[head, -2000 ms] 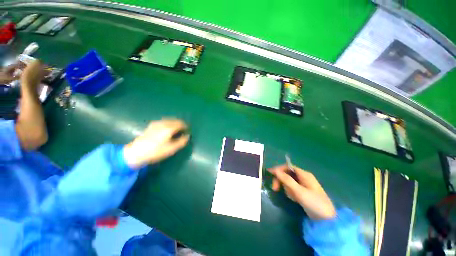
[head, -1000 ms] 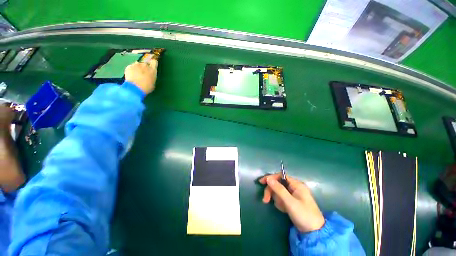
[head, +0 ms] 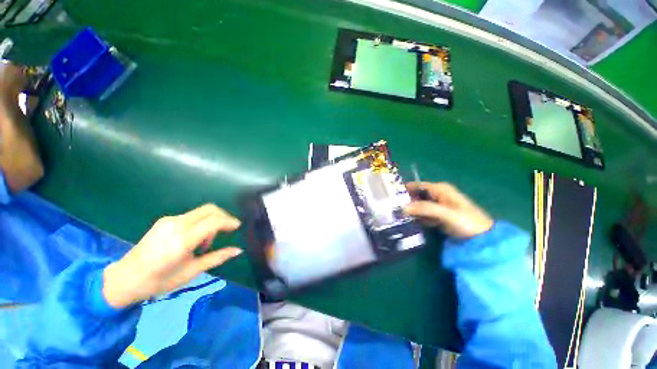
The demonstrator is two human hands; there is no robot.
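Note:
An open tablet unit (head: 324, 223) is tilted in front of me, slightly blurred, with its silver-white back plate (head: 317, 227) facing up and its main board (head: 378, 191) at the right end. My right hand (head: 450, 207) holds the board end at its right edge; a thin tweezers tip (head: 415, 173) shows above the fingers. My left hand (head: 173, 252) is beside the tablet's left edge, thumb and fingers apart, not visibly touching it. The adhesive sheet (head: 340, 151) lies behind the tablet, mostly hidden by it.
Two more open tablets (head: 385, 68) (head: 555, 126) lie along the far side. A blue parts bin (head: 88, 65) is at the far left, near another person's arm (head: 18, 137). Long black tape strips (head: 569, 252) lie at the right, with a white roll (head: 619, 339) at the lower right.
My left hand has come back from the far tablet row to the near left. A tablet is now in front of me over the adhesive sheet, and my right hand has taken hold of it.

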